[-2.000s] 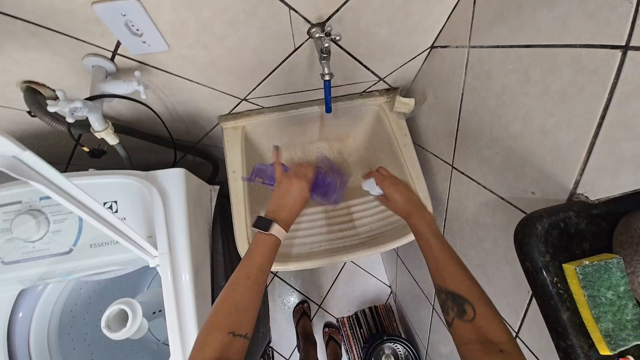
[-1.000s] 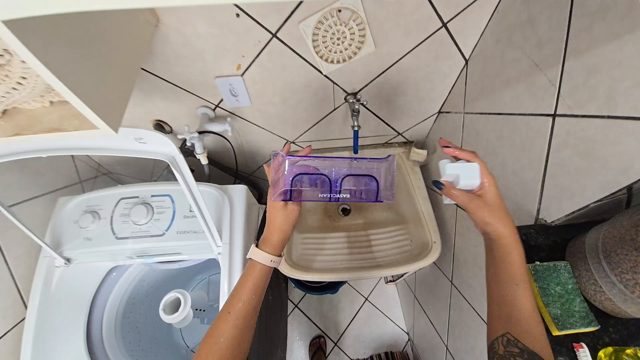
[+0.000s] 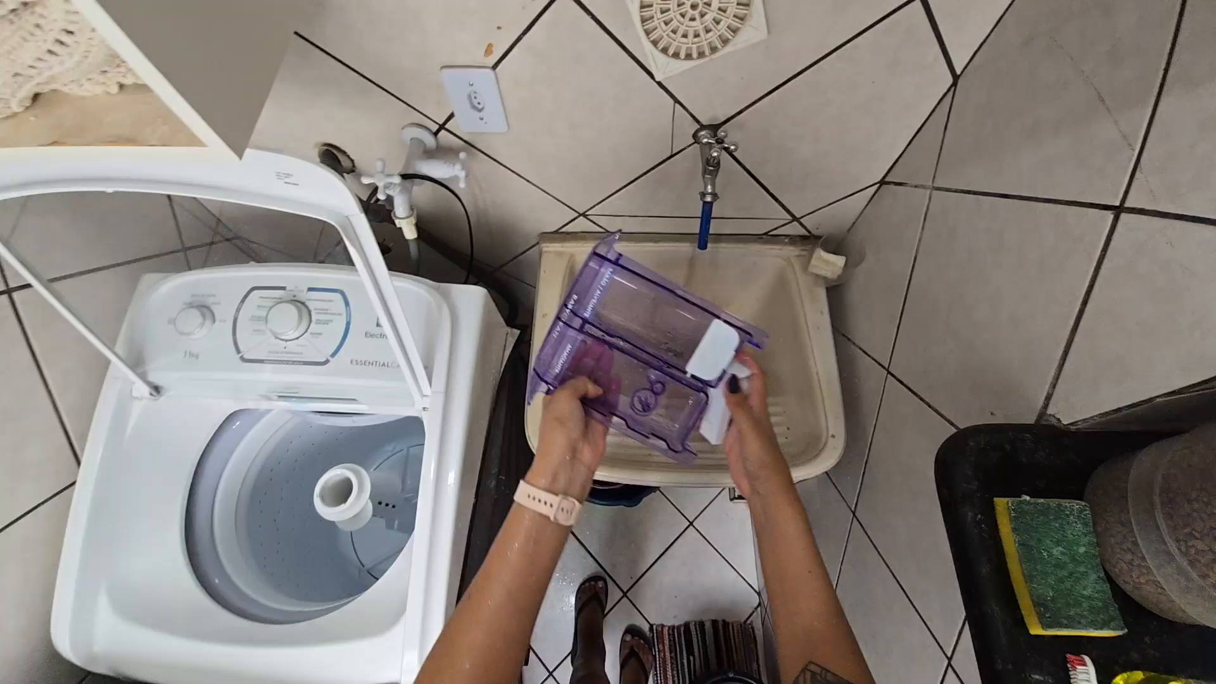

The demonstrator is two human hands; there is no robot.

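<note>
Over the laundry sink (image 3: 807, 399), my left hand (image 3: 575, 418) grips the lower left part of a clear purple plastic washing machine dispenser drawer (image 3: 646, 304), its fingers seen through the plastic. The drawer is tilted and has two compartments. My right hand (image 3: 750, 418) holds small white plastic parts (image 3: 714, 351) against the drawer's right end; whether they are joined to it, I cannot tell. Behind the drawer, a metal faucet (image 3: 710, 161) with a blue spout end comes out of the tiled wall.
At the left stands a top-load washing machine (image 3: 123, 456) with its lid raised, below a cabinet (image 3: 218, 66). On the right, a black tray (image 3: 959, 513) holds a green and yellow sponge (image 3: 1064, 565), a toothbrush (image 3: 1080, 668) and a clear container of brown pellets (image 3: 1159, 522). A striped mat (image 3: 703, 651) lies by my feet.
The drawer, held level above the sink a second ago, is now tilted and lower. My right hand has come in from the right, bringing the white parts against the drawer's end.
</note>
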